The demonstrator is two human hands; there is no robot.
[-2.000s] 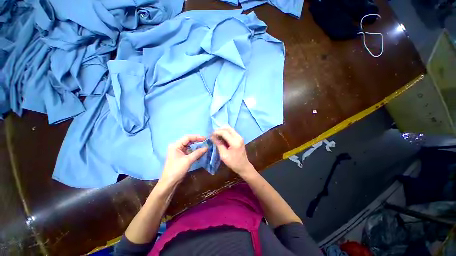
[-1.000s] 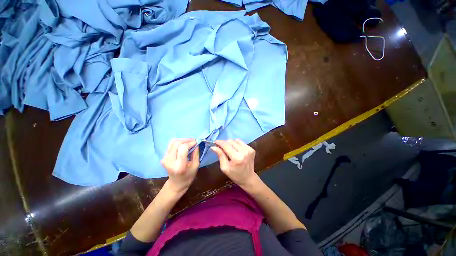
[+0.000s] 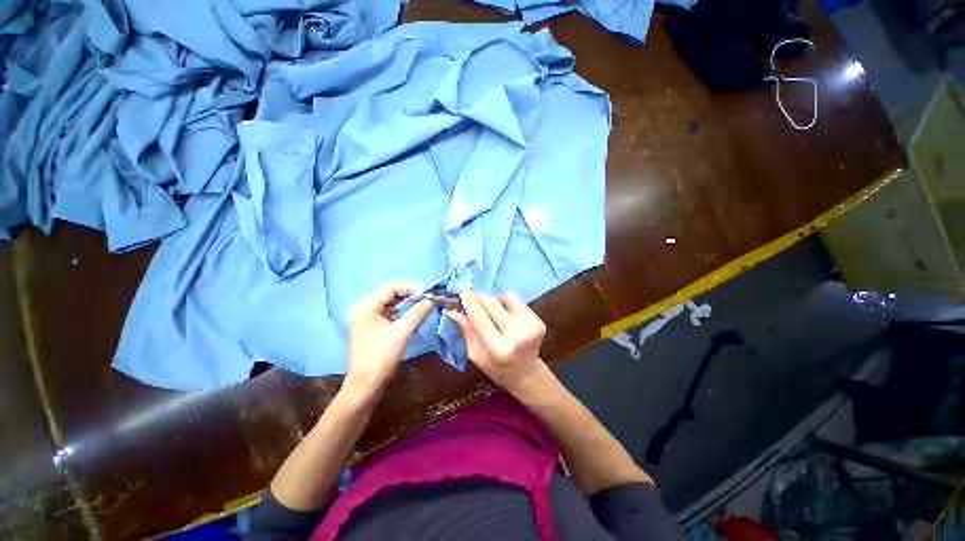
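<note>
A light-blue garment [image 3: 381, 227] lies spread and crumpled on the table in front of me. A narrow end of it is bunched between my hands near the table's front edge. My left hand [image 3: 379, 330] pinches the cloth between thumb and fingers. My right hand [image 3: 502, 336] is close beside it, fingertips together at the same cloth. A small dark tool [image 3: 445, 300] shows between the fingertips at the right hand, mostly hidden. The sleeve [image 3: 279, 201] lies folded on the garment's left part.
A heap of the same blue cloth [image 3: 138, 116] lies at upper left. A dark bundle [image 3: 730, 42] with a white cord loop [image 3: 796, 97] is at upper right. Yellow tape [image 3: 757, 249] runs along the table [image 3: 677, 180] edge. A pale bin [image 3: 899, 222] stands at right.
My left hand's fingers have turned and spread a little around the cloth end. My right hand's fingers have shifted slightly at it, and the dark tool shows differently. The rest of the garment lies the same.
</note>
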